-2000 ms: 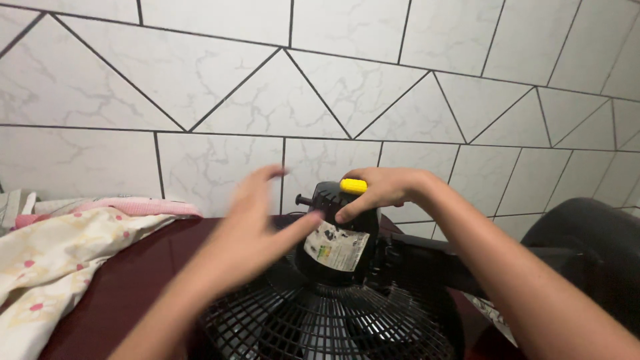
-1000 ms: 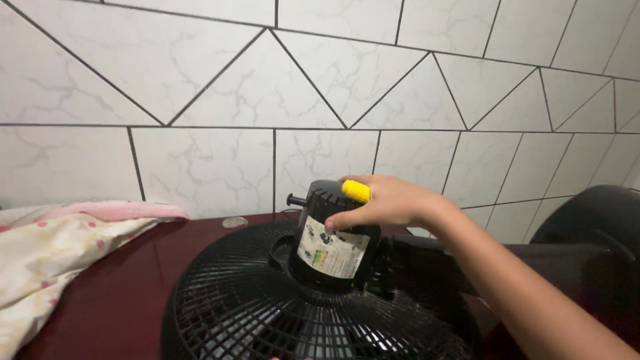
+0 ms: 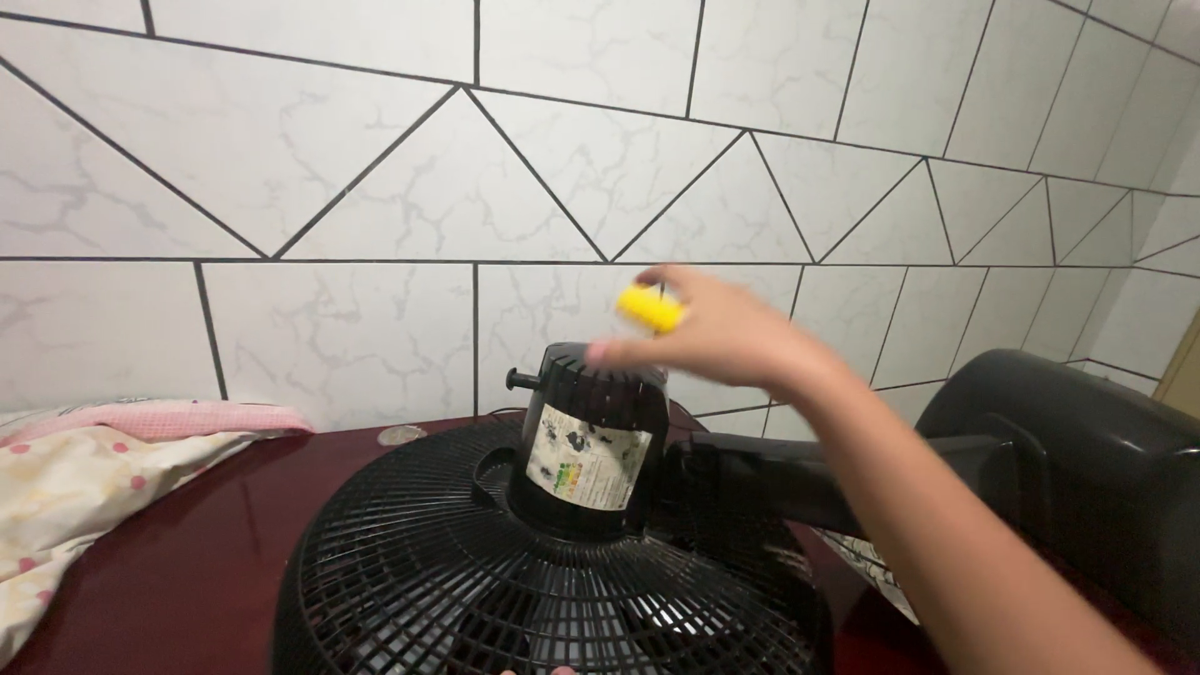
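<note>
My right hand (image 3: 722, 328) hovers just above the fan's motor housing, with a yellow-handled tool (image 3: 652, 308) held in its palm and its thumb close to the housing's top edge. The black motor housing (image 3: 595, 450) stands upright on the back grille of a black electric fan (image 3: 422, 562) lying face down. A black knob (image 3: 523, 379) sticks out from the housing's left side, and a worn label is on its front. Of my left hand (image 3: 539, 672) only fingertips show at the bottom edge, by the grille; the rest is out of view.
The fan's black neck and base (image 3: 1078, 450) extend to the right over the dark red table (image 3: 187, 553). A spotted cloth (image 3: 66, 487) lies at the left, and a small round clear item (image 3: 401, 435) rests near the white tiled wall (image 3: 375, 187) behind.
My left hand, over the motor housing two seconds ago, has gone down to the bottom edge. My right hand has lifted off the housing's top with the yellow-handled tool.
</note>
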